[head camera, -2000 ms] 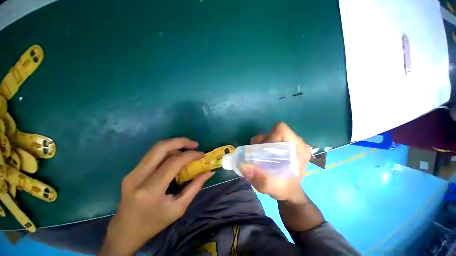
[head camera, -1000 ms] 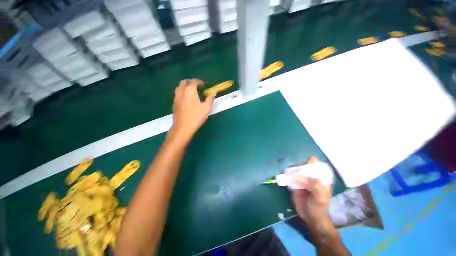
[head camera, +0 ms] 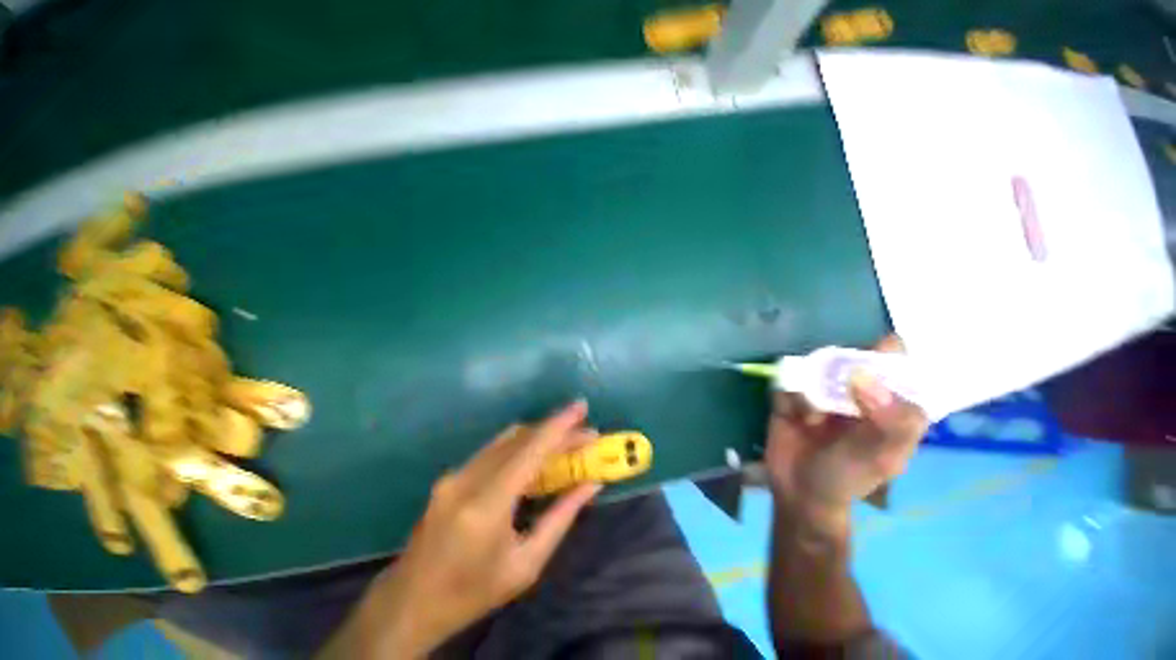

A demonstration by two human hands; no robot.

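My left hand (head camera: 484, 516) holds a yellow housing (head camera: 600, 462) between thumb and fingers, over the bench's near edge. Two dark openings show at the housing's right end. My right hand (head camera: 845, 438) grips the glue bottle (head camera: 845, 379), a translucent white squeeze bottle. Its yellow-green needle tip (head camera: 757, 370) points left, above and to the right of the housing and apart from it. A pile of yellow housings (head camera: 168, 368) lies on the green bench (head camera: 439, 284) at the left.
A pale rail (head camera: 387, 126) with a metal post (head camera: 761, 45) edges the bench's far side. Beyond it the dark green belt carries spaced yellow housings (head camera: 858, 26). A white sheet (head camera: 954, 245) with a small pink-mauve strip (head camera: 1028, 218) covers the bench's right. Blue floor (head camera: 1032, 542) shows at the right.
One second ago my left hand was over the belt at a yellow housing; now it is back near the bench's front edge, holding one. My right hand still holds the bottle. The camera view has shifted.
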